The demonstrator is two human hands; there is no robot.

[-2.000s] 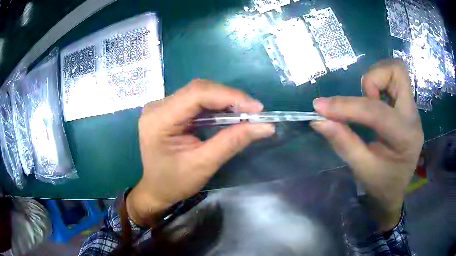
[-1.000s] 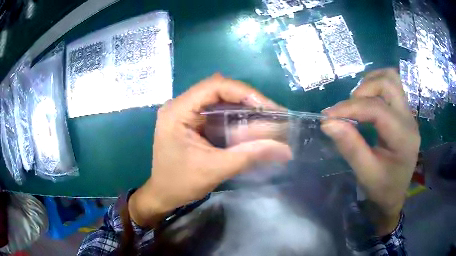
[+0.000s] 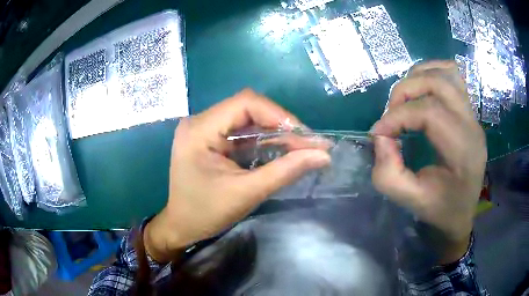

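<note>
A clear, glossy plastic bag [image 3: 342, 167] hangs between my two hands above the bench's front edge. My left hand [image 3: 232, 167] pinches its left part between thumb and fingers, with a thin pale edge showing in the palm. My right hand [image 3: 432, 139] pinches the bag's upper right edge between thumb and fingertips. Whether a panel sits inside the bag is hard to tell through the glare and blur. A hazy grey-white mass [image 3: 301, 254] shows below my hands.
A white sheet with dark speckled blocks [image 3: 127, 75] lies upper left on the green bench [image 3: 127, 185], beside shiny bundles [image 3: 46, 144]. Patterned panels [image 3: 348, 55] lie top centre-right, a shiny pile [image 3: 493, 63] far right. A blue stool [image 3: 87, 254] stands below left.
Two seconds ago the held item was a thin edge-on line; its clear face then turned into view. Since one second ago my left hand has shifted slightly left, and both hands still hold it.
</note>
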